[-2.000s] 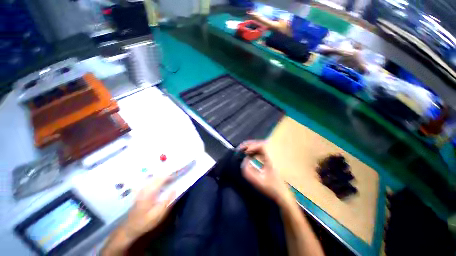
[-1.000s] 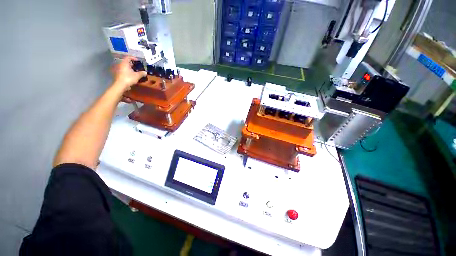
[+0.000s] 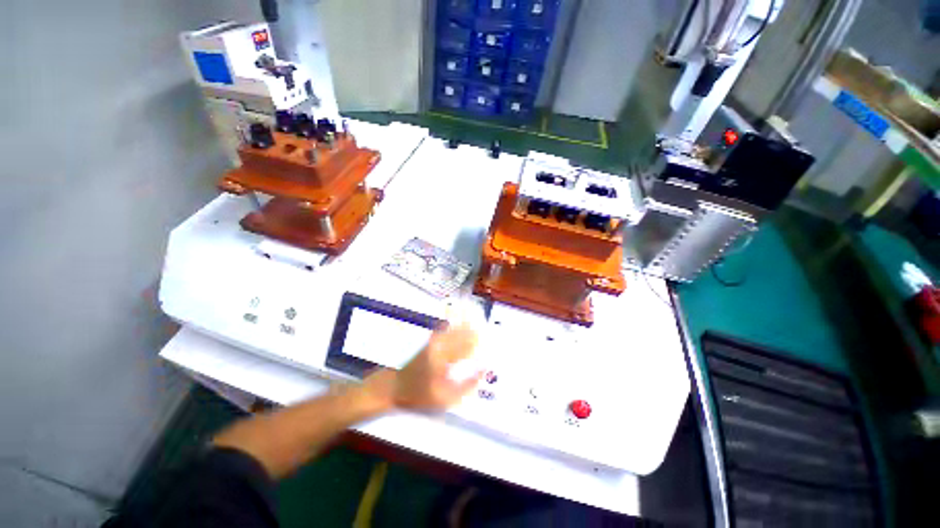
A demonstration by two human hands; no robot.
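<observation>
My left hand, slightly blurred, is over the front panel at the right edge of the touchscreen, fingers spread, holding nothing visible. My right hand is not in view. The left orange-brown fixture has several black housings on top, uncovered. The right fixture bears a silver cover plate, with black housings showing under its front edge. Another silver plate lies flat on the white top between the fixtures.
A red emergency stop is at the panel's right. A white feeder box stands behind the left fixture, a black one behind the right. A black tray lies right of the machine. Blue bins stand at the back.
My left hand has left the housing on the left fixture and moved right and down to the panel. Earlier, both hands were low and the view faced right; my right hand has since left view.
</observation>
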